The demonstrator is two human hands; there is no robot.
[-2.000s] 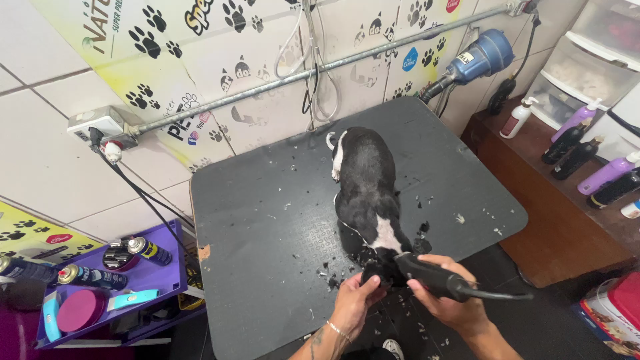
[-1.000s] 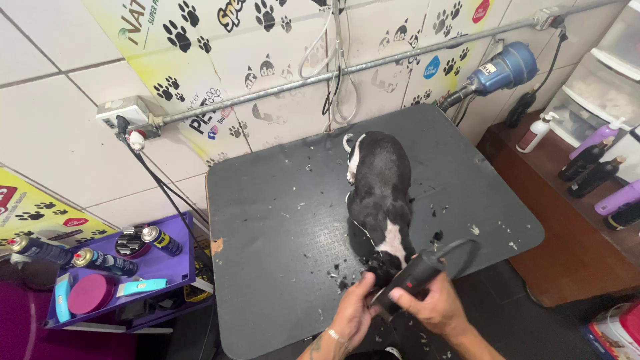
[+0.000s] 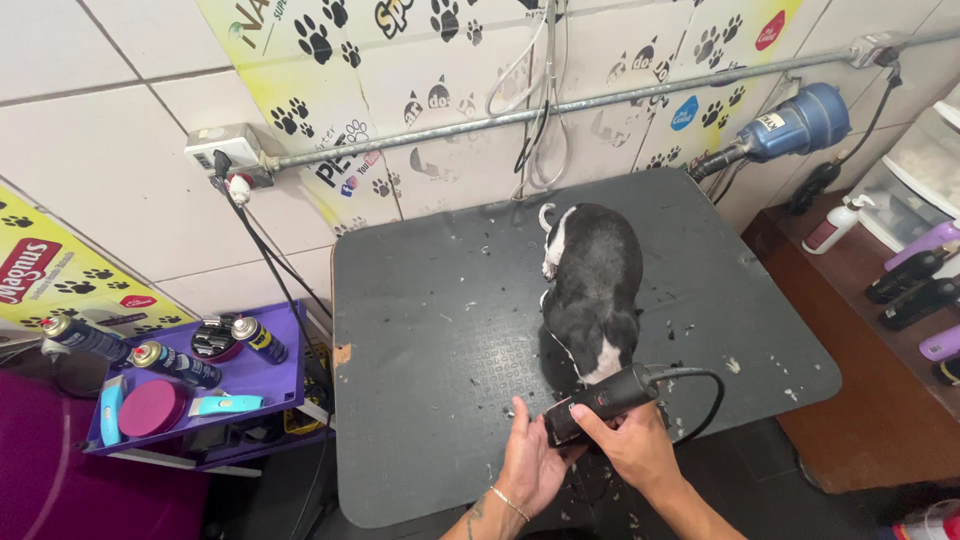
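Observation:
A black and white dog (image 3: 600, 277) stands or crouches on the black grooming table (image 3: 420, 300), its tail toward the wall and its head end at the near edge. My right hand (image 3: 637, 446) is closed around a black corded electric clipper (image 3: 600, 401), whose cord loops off to the right. The clipper lies over the dog's head, which it hides. My left hand (image 3: 532, 457), with a bracelet at the wrist, is at the clipper's front end by the head; whether its fingers grip the dog cannot be seen. Cut hair tufts lie around the dog.
Left of the table, a purple trolley (image 3: 281, 375) holds spray cans (image 3: 176, 364), a turquoise clipper (image 3: 225, 405) and a round maroon item (image 3: 152, 407). A blue dryer (image 3: 802, 124) hangs by the wall pipe (image 3: 465, 124). Bottles (image 3: 832, 225) stand on the brown shelf at right.
The clipper has turned from pointing up at the dog's head to lying across it, pointing left. My left hand has opened out more, with its thumb raised. The dog remains in place.

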